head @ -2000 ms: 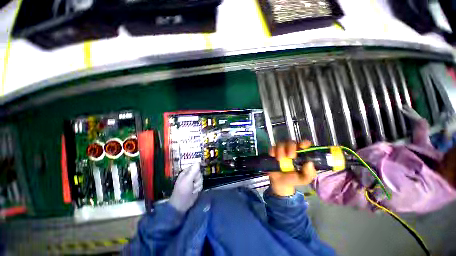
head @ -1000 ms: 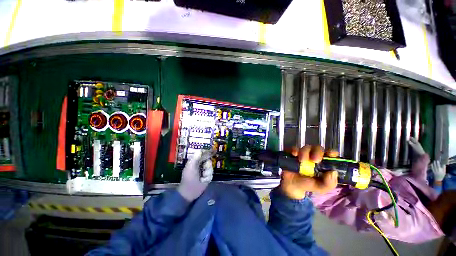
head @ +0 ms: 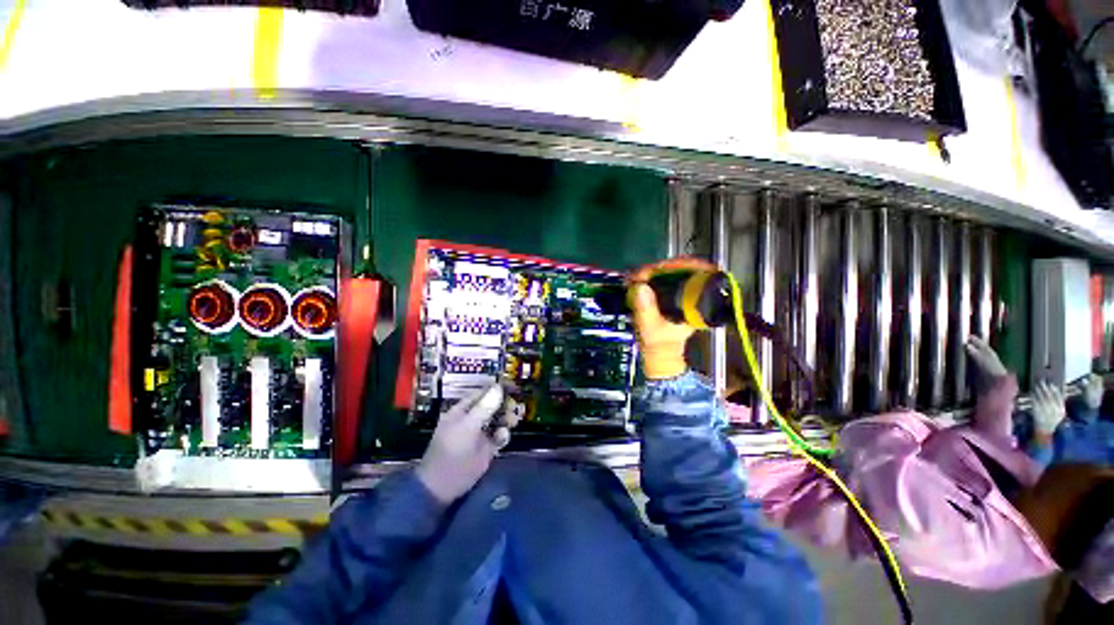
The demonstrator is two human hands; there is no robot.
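A dense circuit board with white blocks on its left side and small yellow parts mid-board lies on a green pallet, with a red-orange sheet at its left edge. My right hand, ungloved, is closed around a black and yellow electric screwdriver at the board's upper right; the bit is hidden. My left hand, in a white glove, is at the board's lower left edge with fingers bent together; whether it pinches a screw is too small to tell.
A board with three red-brown toroids lies to the left. Metal rollers run right. A tray of small shiny pieces and a black bin stand on the white shelf. People in pink and blue sleeves are at the right.
The screwdriver has moved up and left from the board's lower right to its upper right, and now looks foreshortened. My left hand stays near the lower left edge. The view has shifted.
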